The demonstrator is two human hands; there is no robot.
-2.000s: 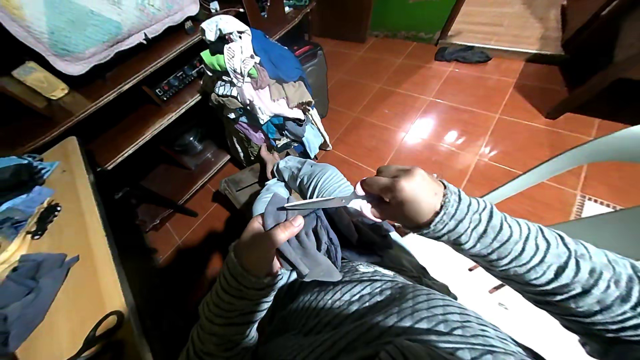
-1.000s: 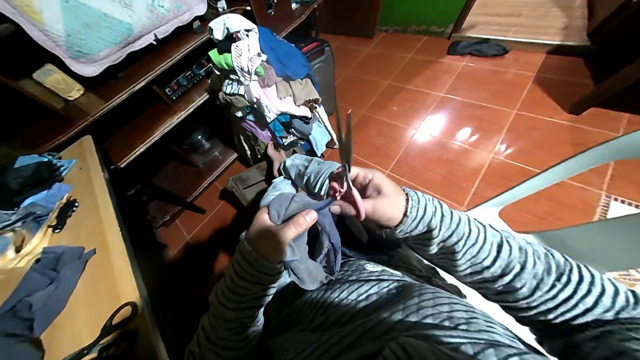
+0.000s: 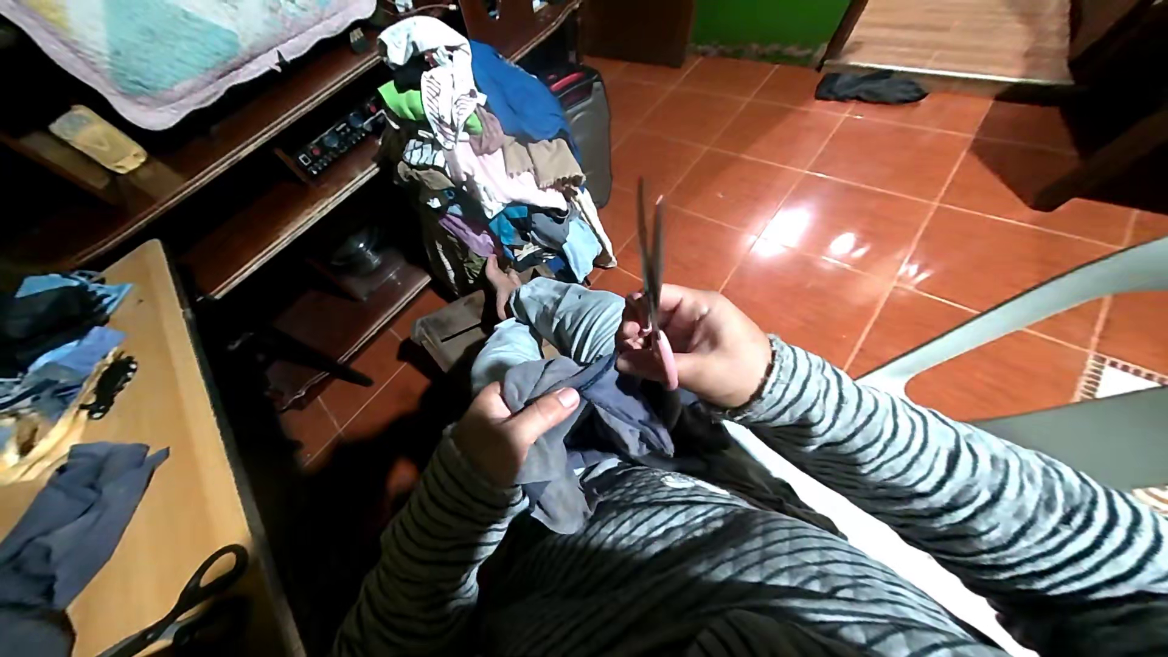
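Above my lap, my left hand (image 3: 516, 424) grips a piece of grey cloth (image 3: 554, 474), thumb on top, with folds of it hanging below. My right hand (image 3: 707, 347) holds a pair of scissors (image 3: 651, 260) with pink handles, its blades pointing up and away and slightly parted. The right fingers are close to a bluish-grey stretch of the cloth; whether they also pinch it I cannot tell. More dark cloth lies on my lap under both hands.
On the wooden table (image 3: 173, 365) at left lie grey cloth (image 3: 82, 520), other fabric pieces and black-handled scissors (image 3: 187, 602). A tall heap of clothes (image 3: 502, 146) stands by the shelves (image 3: 274, 237). A pale plastic chair (image 3: 1022, 319) is at right, and dark cloth (image 3: 870, 88) lies on the tiled floor.
The scissors lay across the grey cloth two seconds ago, pointing left; my right hand has since turned them upward, off the cloth. My left hand has kept hold of the cloth.
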